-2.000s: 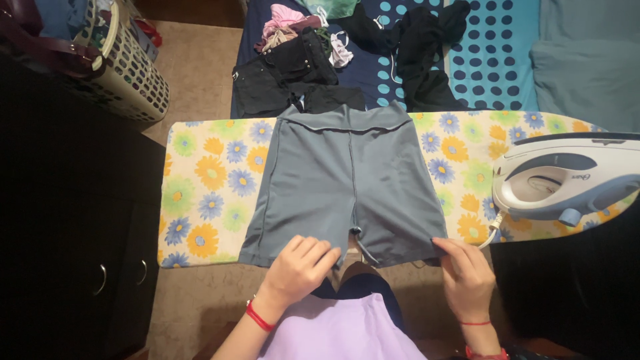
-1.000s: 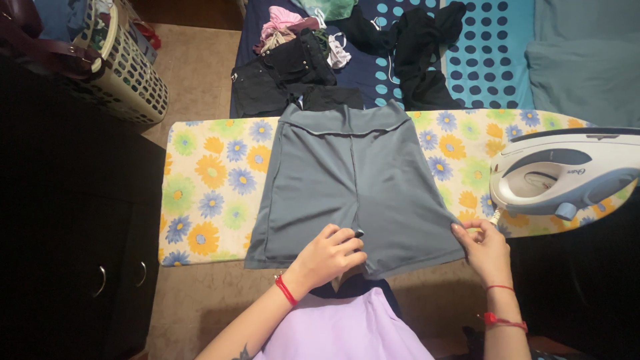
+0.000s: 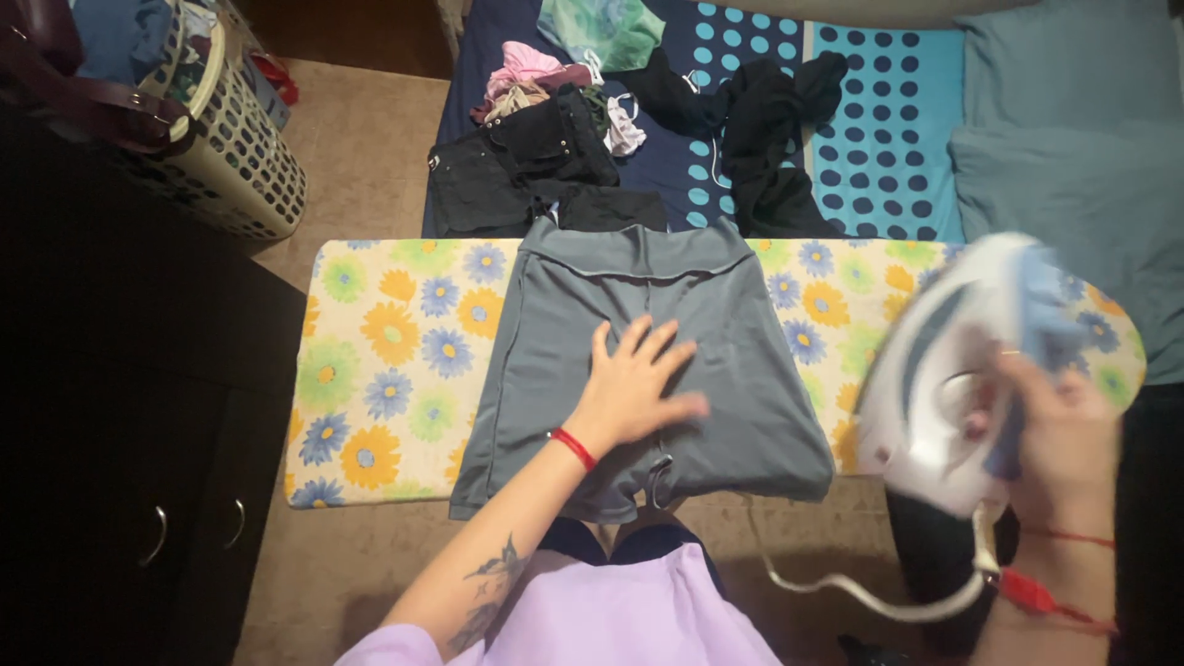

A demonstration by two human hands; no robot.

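Observation:
Grey shorts [image 3: 740, 407] lie across a floral-covered ironing board [image 3: 388, 370], waistband toward the bed and leg hems at the board's near edge. My left hand [image 3: 638, 379] rests on the middle of the shorts, palm down with fingers spread. To the right of the shorts, my right hand [image 3: 1064, 425] grips a white and blue steam iron [image 3: 934, 370] by its handle. The iron is tilted and blurred; whether it touches the board cannot be told. Its pale cord [image 3: 832, 583] hangs from the heel and loops below the board.
Behind the board, a bed bears black denim garments [image 3: 518, 166], a black garment [image 3: 768, 139], pink clothing [image 3: 527, 69] and grey-blue bedding [image 3: 1064, 157]. A full laundry basket [image 3: 222, 139] stands at the upper left. A dark cabinet [image 3: 120, 444] is on the left.
My right hand has let go of the shorts' hem and taken hold of the iron, which now stands tilted up. My left hand has moved from the lower hem up onto the middle of the shorts.

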